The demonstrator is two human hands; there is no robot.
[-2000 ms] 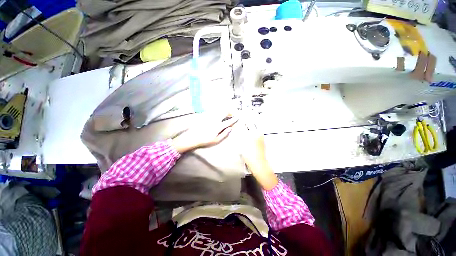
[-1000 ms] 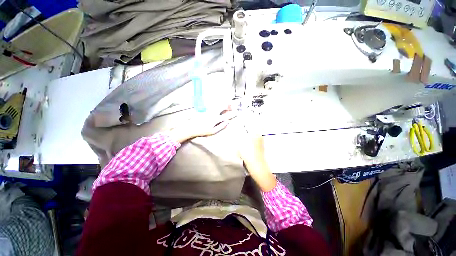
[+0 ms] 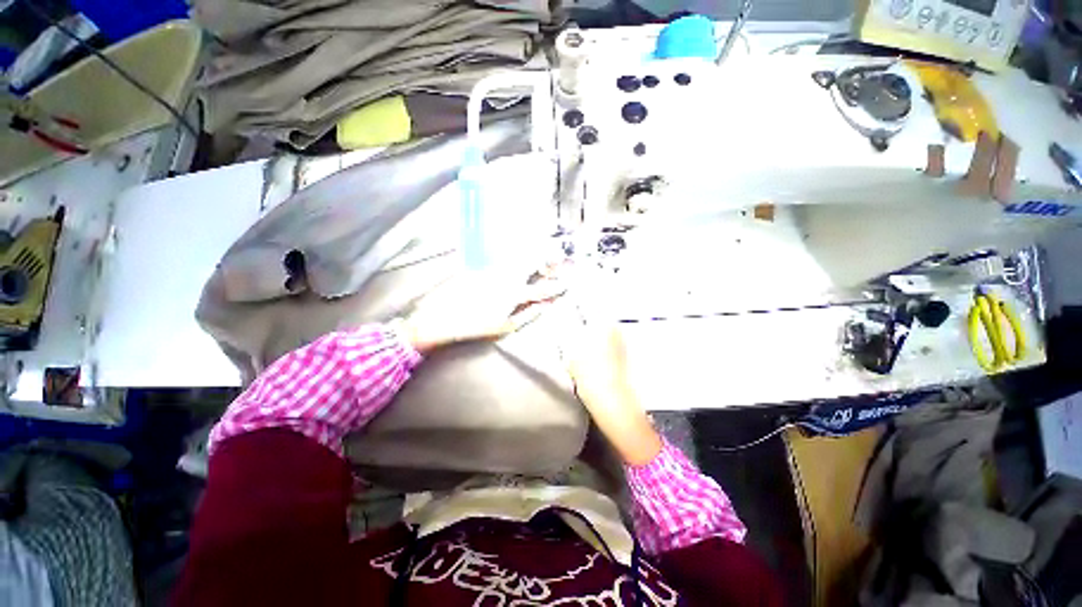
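Observation:
A large grey-beige cloth garment piece (image 3: 475,409) lies over the white table left of the needle area and hangs toward my lap. A small dark spot shows at its left. My left hand (image 3: 487,318) rests on the cloth, fingertips near the presser foot area of the white sewing machine (image 3: 736,131). My right hand (image 3: 599,356) is at the cloth's right edge, just below the needle area. Glare washes out its fingers and hides the needle and what the fingertips hold.
Folded grey-beige cloth (image 3: 368,59) is piled behind the table, with a yellow object (image 3: 374,121) beside it. A bent white guard (image 3: 472,190) stands left of the needle. Yellow-handled scissors (image 3: 994,332) and a small black-metal mechanism (image 3: 878,338) lie at right. Loose cloth (image 3: 937,486) is lower right.
The cloth's folds near my lap have shifted slightly. My left hand's fingers have changed pose a little near the needle area. My right hand stays in nearly the same place.

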